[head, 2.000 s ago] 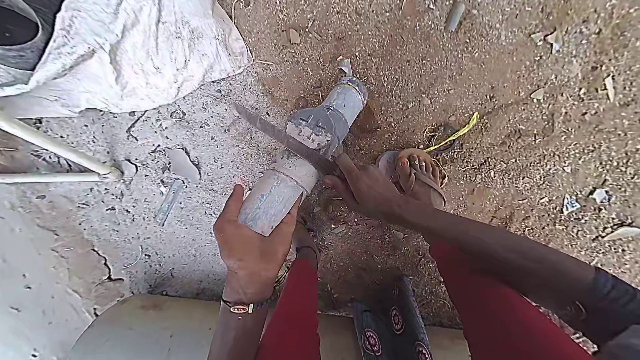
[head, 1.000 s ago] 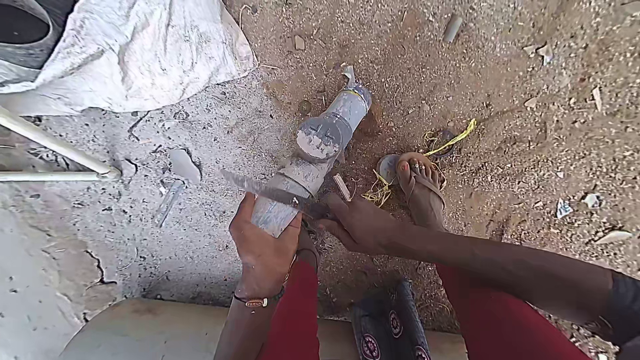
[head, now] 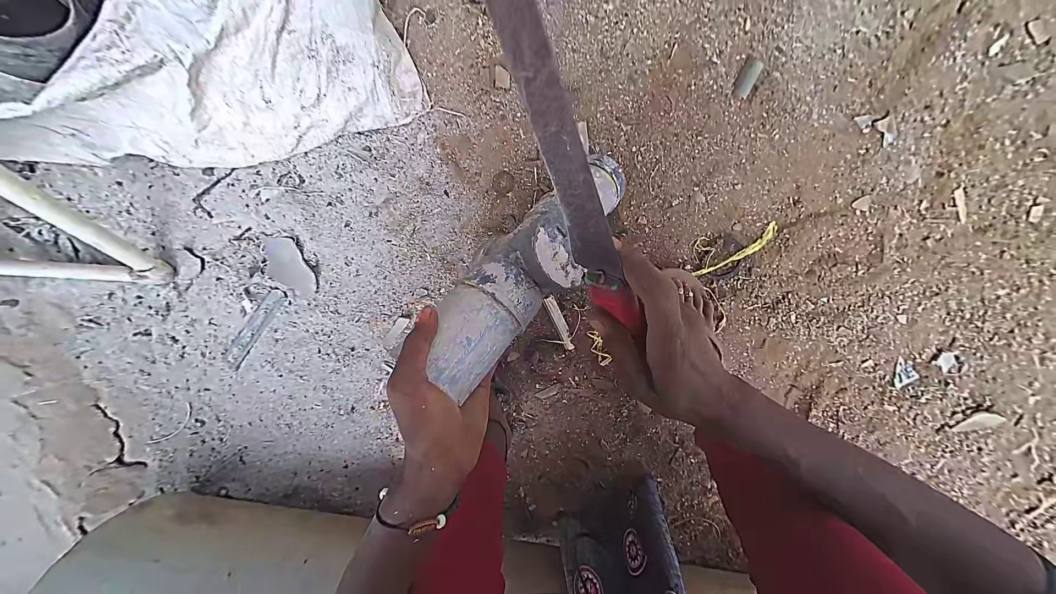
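Note:
A grey, paint-worn plastic pipe fitting with a side branch lies tilted low over the ground between my feet. My left hand grips its near end, thumb on the left side. My right hand is closed on the red handle of a hand saw, whose long dark blade points up and away, passing over the fitting's far part. The far end of the fitting, ringed with a thin yellowish line, shows to the right of the blade. The blade hides part of the pipe; contact between them cannot be told.
A white woven sack lies at upper left, beside a round dark container. Pale pipes meet at the left. Yellow string lies by my right foot. A dark patterned cloth item sits between my legs. Debris dots the sandy ground.
The saw blade has swung from lying across the pipe, pointing left, to pointing up and away. The fitting has turned, so its branch now faces right; my left hand still holds its near end.

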